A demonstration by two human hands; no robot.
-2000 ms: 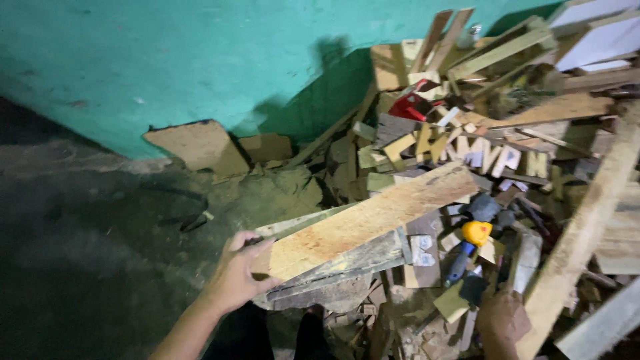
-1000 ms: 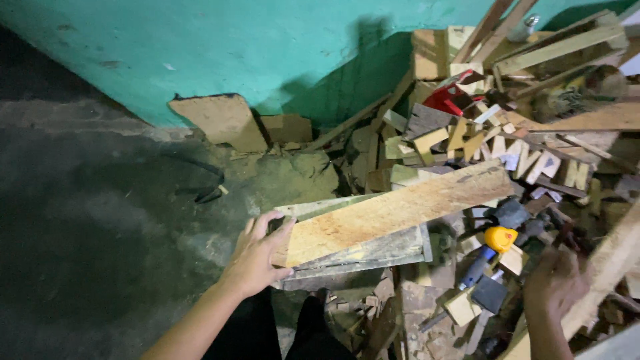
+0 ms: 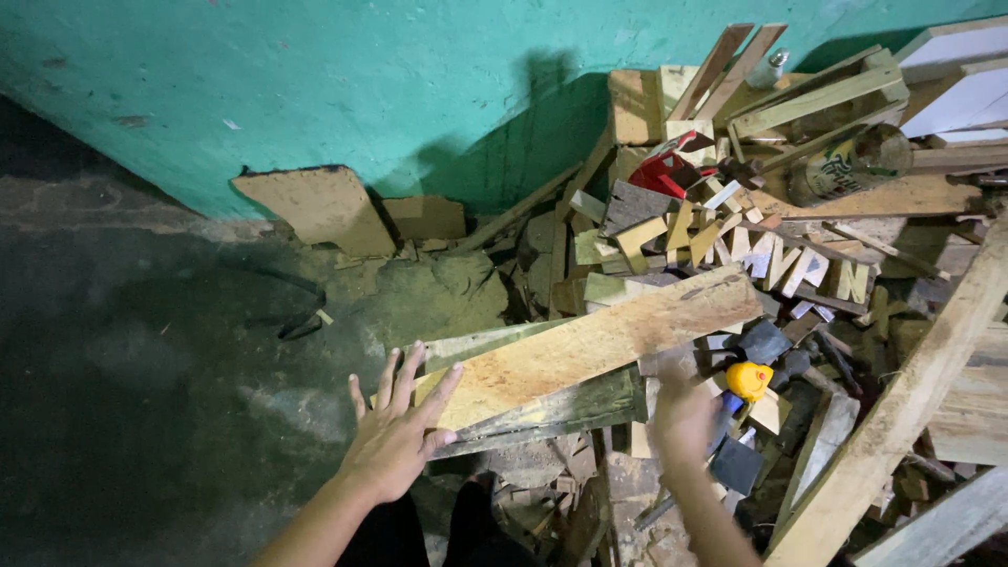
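My left hand (image 3: 402, 429) rests with its fingers spread on the near left end of a light wooden board (image 3: 583, 346). That board lies slantwise across a rougher, weathered wooden piece (image 3: 567, 405). My right hand (image 3: 681, 413), blurred, is just below the board's right half; whether it holds something cannot be told. To its right a yellow tape measure (image 3: 748, 381) lies among scraps, beside a hammer-like tool with a blue handle (image 3: 729, 409), partly hidden by my hand.
Wood offcuts (image 3: 740, 244) are heaped at the right, with a glass bottle (image 3: 850, 165) and a red object (image 3: 665, 173) behind. A long timber (image 3: 906, 394) slants along the right side. A brown panel (image 3: 319, 206) leans on the green wall (image 3: 315, 87); a black strap (image 3: 303, 307) lies on the floor.
My right hand has moved left, from beyond the yellow tape measure to near the board. My left hand stays at the board's left end, its fingers now more spread.
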